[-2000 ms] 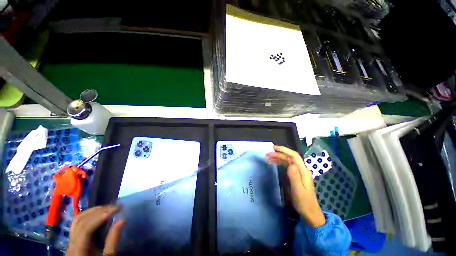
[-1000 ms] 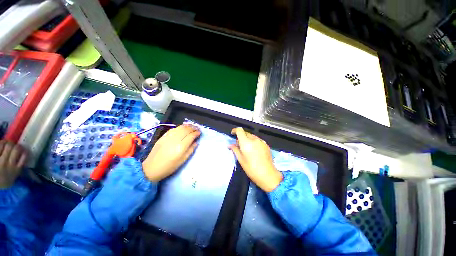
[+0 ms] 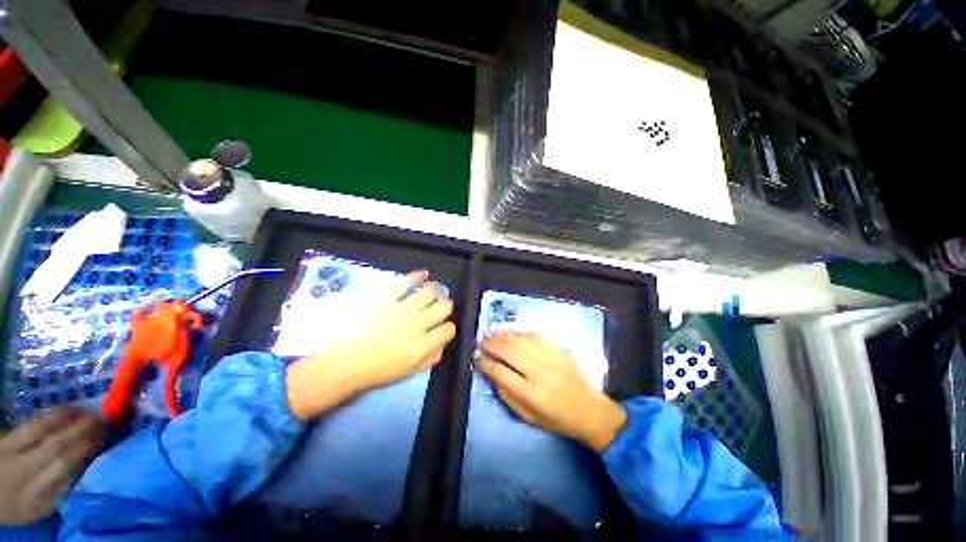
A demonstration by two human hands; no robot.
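Note:
Two light-blue tablets lie back up in a black two-slot foam tray point(image 3: 461, 318). The left tablet point(image 3: 371, 423) shows its camera bump point(image 3: 328, 281) at the upper left corner. The right tablet point(image 3: 577, 328) shows its bump point(image 3: 502, 310) just above my fingers. Shiny, wrinkled protective film lies over the tablets. My left hand point(image 3: 397, 344) rests on the left tablet's upper right part, fingers bent. My right hand point(image 3: 546, 386) is on the right tablet's upper left part. Both hands are bare; whether the fingertips pinch the film is hidden.
At left are an orange-red air gun point(image 3: 157, 344), a bagged lens pile point(image 3: 74, 328) with a white crumpled piece point(image 3: 79, 254), a white dispenser bottle point(image 3: 228, 201) and another person's hand point(image 3: 48, 461). Blister trays point(image 3: 593, 212) stand behind; a lens sheet point(image 3: 715, 408) and white foam trays point(image 3: 821, 413) are at right.
My left hand has moved from the left tablet's upper left corner to its upper right, uncovering the bump. My right hand has moved onto the right tablet. The other person's hand is nearer the air gun.

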